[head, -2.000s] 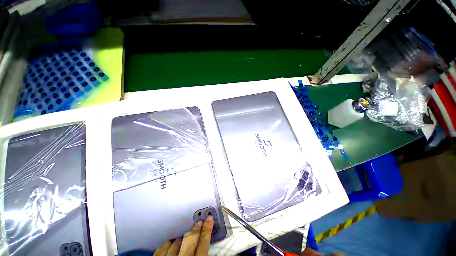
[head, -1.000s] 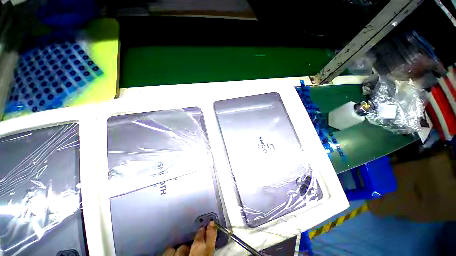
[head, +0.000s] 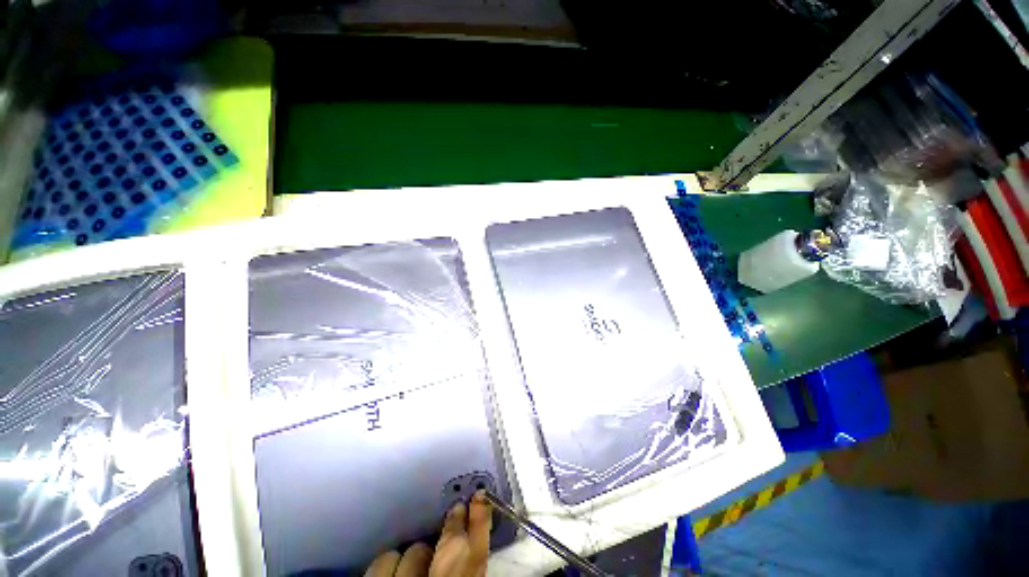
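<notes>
The middle grey tablet (head: 350, 479) lies back side up in the white foam tray (head: 220, 383), its clear film (head: 339, 316) covering the far half. My left hand (head: 446, 552) is at the bottom edge, partly cut off, with fingertips on the camera cover (head: 463, 485). A thin metal tool (head: 547, 539) comes in from the lower right, its tip at the camera cover beside the fingertips. My right hand is out of the picture. The right tablet (head: 587, 327) has wrinkled film near its camera corner. The left tablet (head: 90, 372) is under shiny film.
A blue sheet of black dots (head: 119, 158) lies on a yellow-green board (head: 243, 113) at left. Blue scraps (head: 722, 276) line the tray's right edge. A white bottle (head: 779, 262) and clear bags (head: 903, 242) stand right, beside a metal post (head: 829, 96). A blue stool (head: 841, 400) is below.
The tool's tip has moved left onto the camera cover. Its red handle and my right hand's fingers have left the picture. My left hand appears slightly lower, fingertips still at the cover.
</notes>
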